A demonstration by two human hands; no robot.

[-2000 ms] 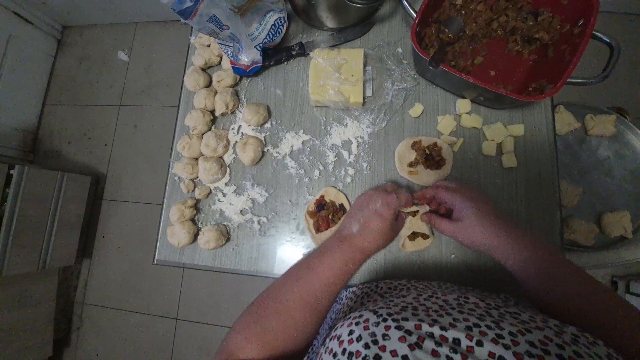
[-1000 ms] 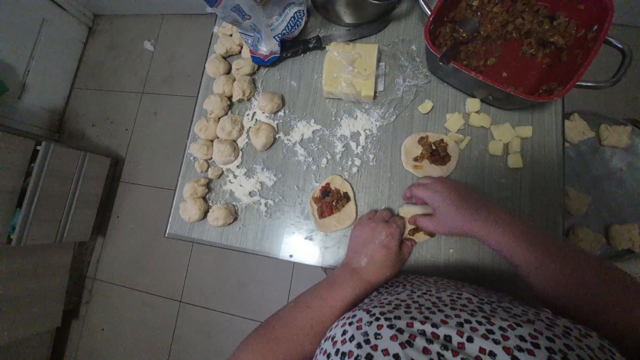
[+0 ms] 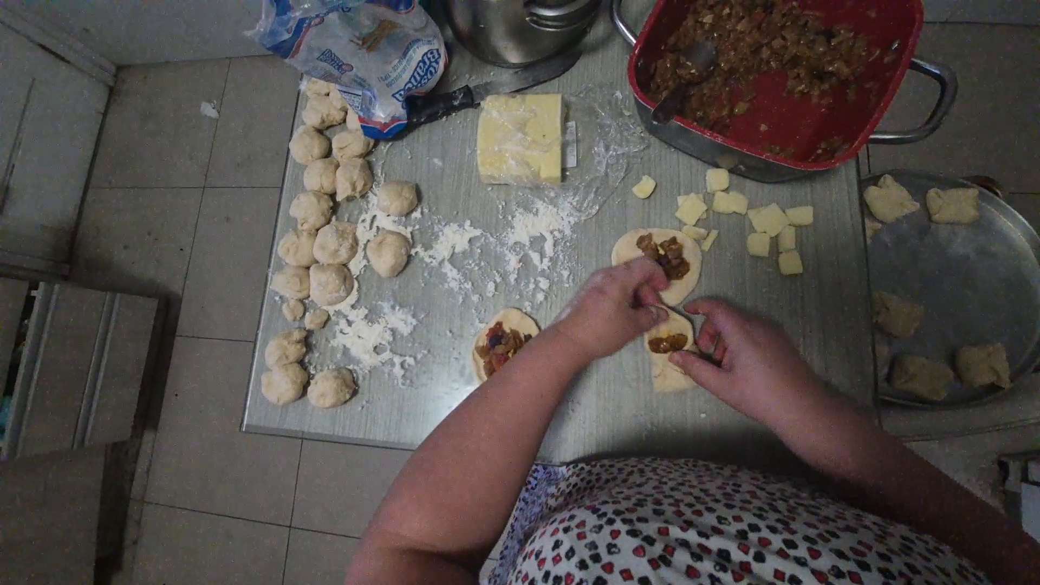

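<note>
A partly folded dough piece (image 3: 670, 375) with brown filling showing in its middle lies near the table's front edge. My left hand (image 3: 621, 305) pinches its upper edge between thumb and fingers. At its right side, my right hand (image 3: 735, 353) touches the edge with the thumb, the index finger raised and curved. Just above is a flat dough round (image 3: 682, 284) topped with filling, partly behind my left fingers. Another filled dough round (image 3: 490, 335) lies to the left, partly hidden by my left forearm.
Dough balls (image 3: 335, 242) line the table's left side beside scattered flour (image 3: 536, 236). Behind are a cheese block (image 3: 520, 138) in plastic, a knife (image 3: 504, 84), a plastic bag (image 3: 366, 49) and a red-lined pot (image 3: 780, 138) of filling. Cheese pieces (image 3: 768, 218) lie right; a round tray (image 3: 959, 276) holds folded dough parcels.
My left hand has moved up from the lower left of the dough piece to its top edge. My right hand has shifted from over the piece to its right side, uncovering filling.
</note>
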